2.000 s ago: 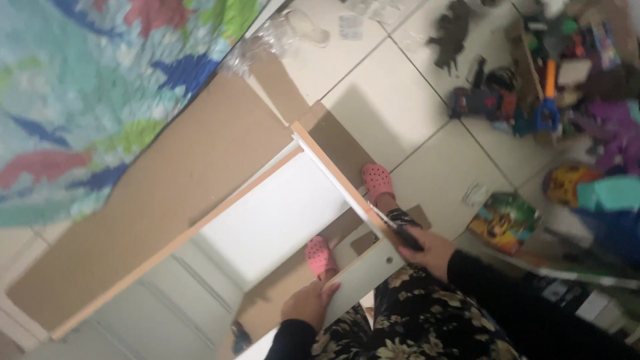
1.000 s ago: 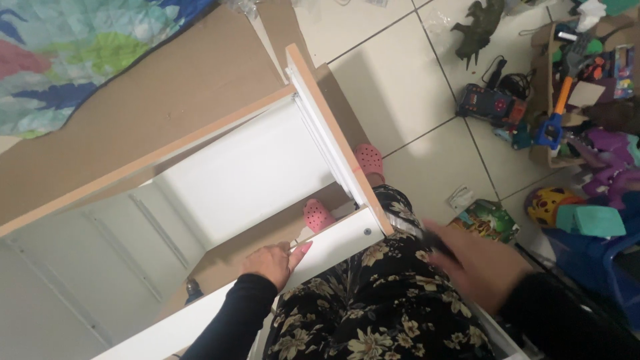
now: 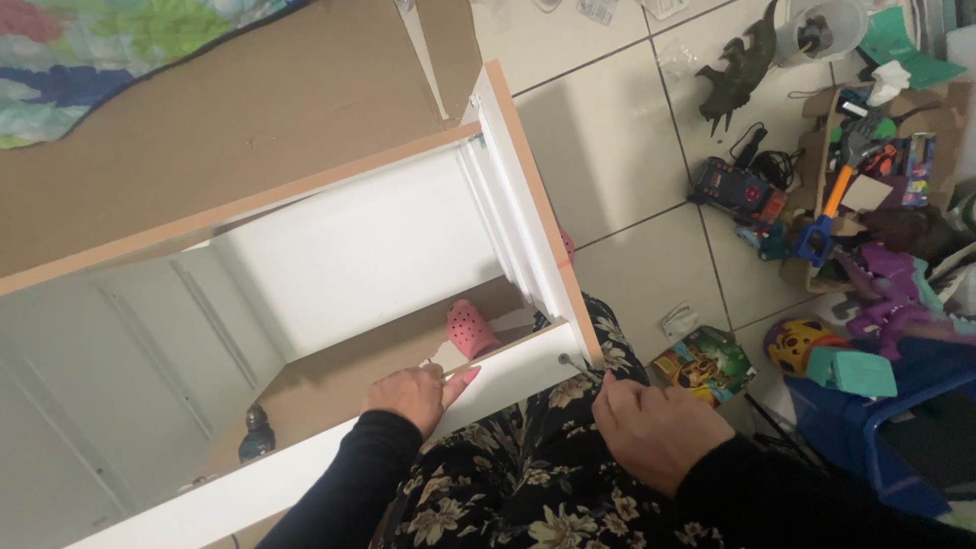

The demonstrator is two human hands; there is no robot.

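Observation:
A white furniture frame with wood-toned edges [image 3: 534,198] stands over my legs, with drawer rails along its inner side panels. My left hand [image 3: 408,398] grips the top edge of its near white rail [image 3: 503,377], thumb on the outer face. Close to the rail's right end, my right hand [image 3: 656,427] pinches the end of a thin metal tool [image 3: 583,369], whose tip is at the round hole or fastener [image 3: 564,358] in the rail. The tool's exact kind cannot be told. A pink clog [image 3: 468,329] shows on my foot inside the frame.
Brown cardboard [image 3: 305,99] lies under the frame, with a patterned quilt [image 3: 91,53] at upper left. On the tiled floor to the right are a toy triceratops [image 3: 740,69], a toy vehicle [image 3: 736,187], a cardboard box [image 3: 816,271] of toys and a blue bin [image 3: 839,427]. A dark figurine [image 3: 257,435] stands inside the frame.
My right hand was blurred and held a dark-handled tool beside the frame's corner; now it holds a thin metal tool at the rail's fastener. My left hand remains on the rail.

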